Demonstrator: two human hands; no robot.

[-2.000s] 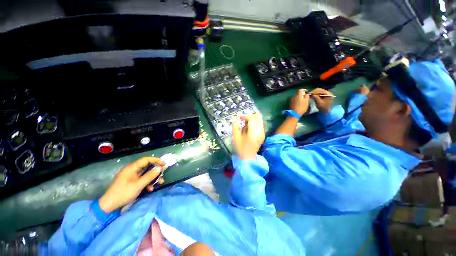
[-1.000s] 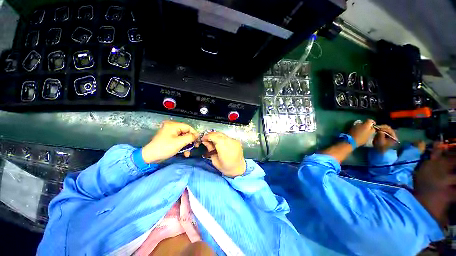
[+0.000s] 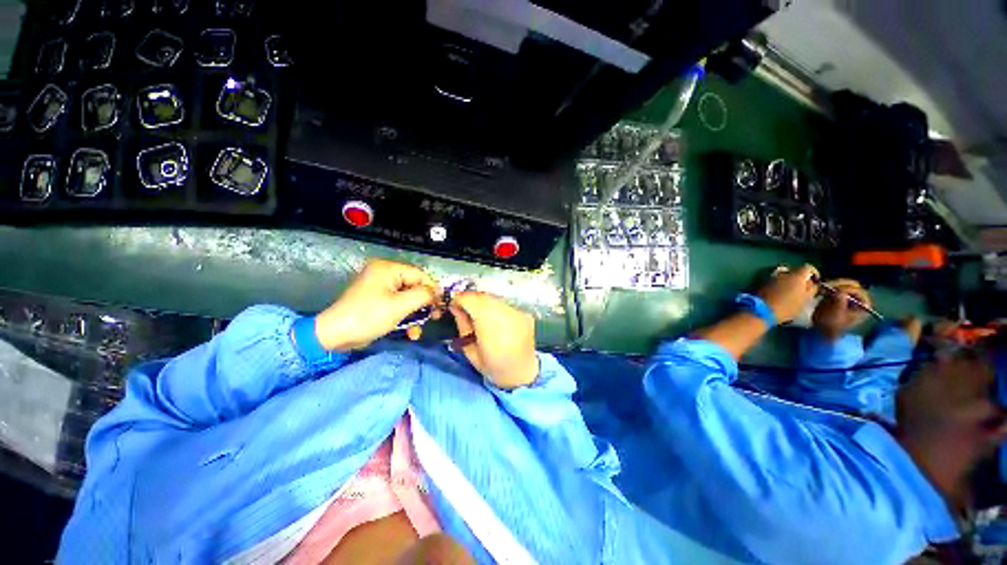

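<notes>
My left hand (image 3: 379,306) and my right hand (image 3: 496,337) meet at the fingertips over the bench's front edge, in front of the press. Between them is a small dark case with a bright rim (image 3: 424,320), mostly covered by the fingers. The left fingers pinch it from the left. The right thumb and fingers are at its right side, with a small shiny part (image 3: 454,291) at the fingertips; its exact shape is too small to tell. The blue wristband (image 3: 313,341) is on my left wrist.
The black press (image 3: 431,188) with two red buttons stands ahead. A black tray of cases (image 3: 130,201) is left of it, a clear blister tray (image 3: 629,210) right. A covered clear tray (image 3: 94,344) is lower left. A neighbour (image 3: 773,441) works at right, near a small black tray (image 3: 782,201).
From two seconds ago, my right hand has come from the blister tray to meet my left hand. The view has turned right. Over the last second the hands have barely moved.
</notes>
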